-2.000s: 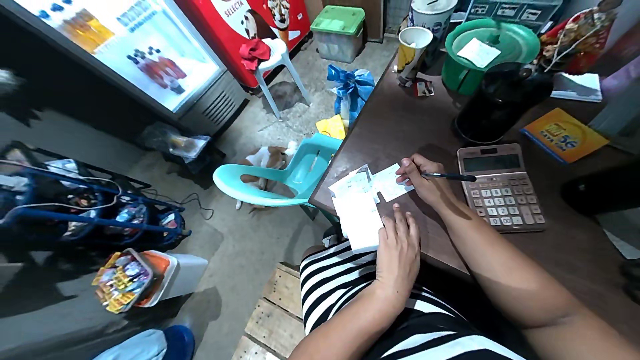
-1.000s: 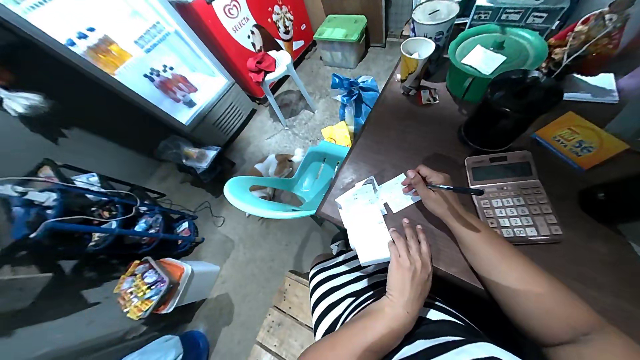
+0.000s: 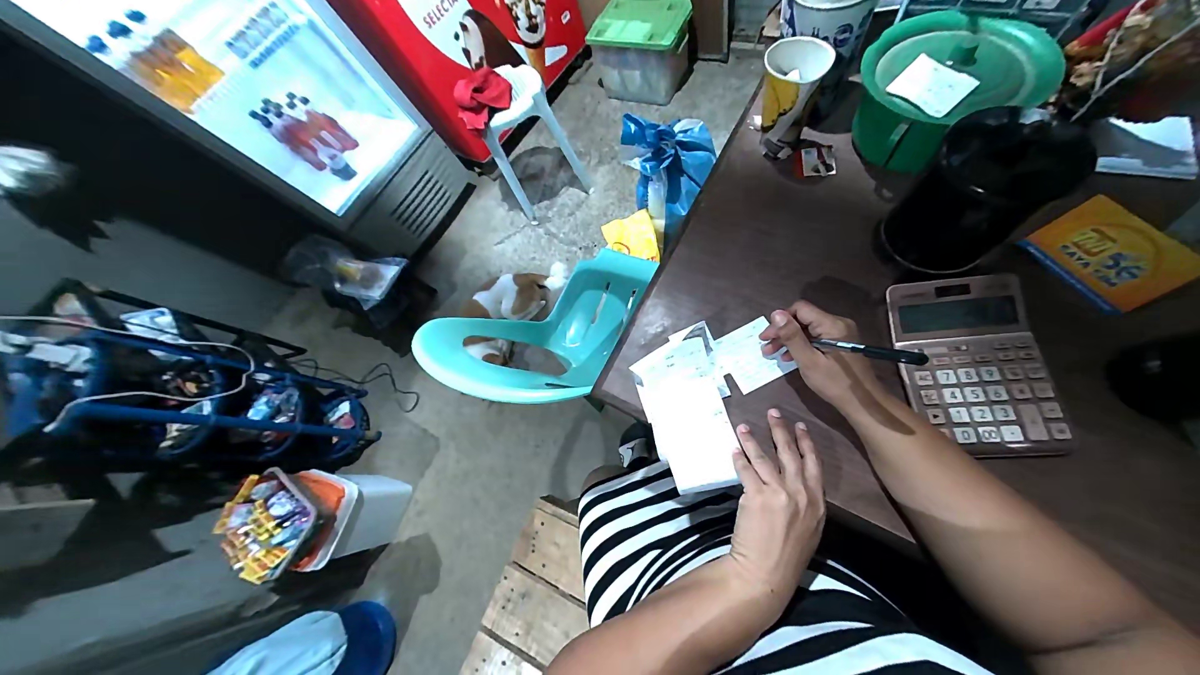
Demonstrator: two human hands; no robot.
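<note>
My right hand (image 3: 820,352) grips a black pen (image 3: 872,352), whose rear end points toward a pink-gold calculator (image 3: 980,366). Its fingertips rest at the edge of a small written paper slip (image 3: 750,356) on the brown desk (image 3: 703,253). My left hand (image 3: 778,483) lies flat with fingers slightly spread, its fingertips on the edge of a white paper pad (image 3: 691,431). The pad bears faint writing at its top and overhangs the desk's near edge. More small papers (image 3: 682,356) overlap at the pad's upper end.
Behind are a paper cup (image 3: 795,80), a green lidded bucket (image 3: 905,131), a black cylindrical container (image 3: 984,187) and an orange card (image 3: 1116,251). Left of the desk are a teal plastic chair (image 3: 600,309), a lying dog (image 3: 511,298) and a candy tub (image 3: 267,527). A lit drinks fridge (image 3: 403,187) stands beyond.
</note>
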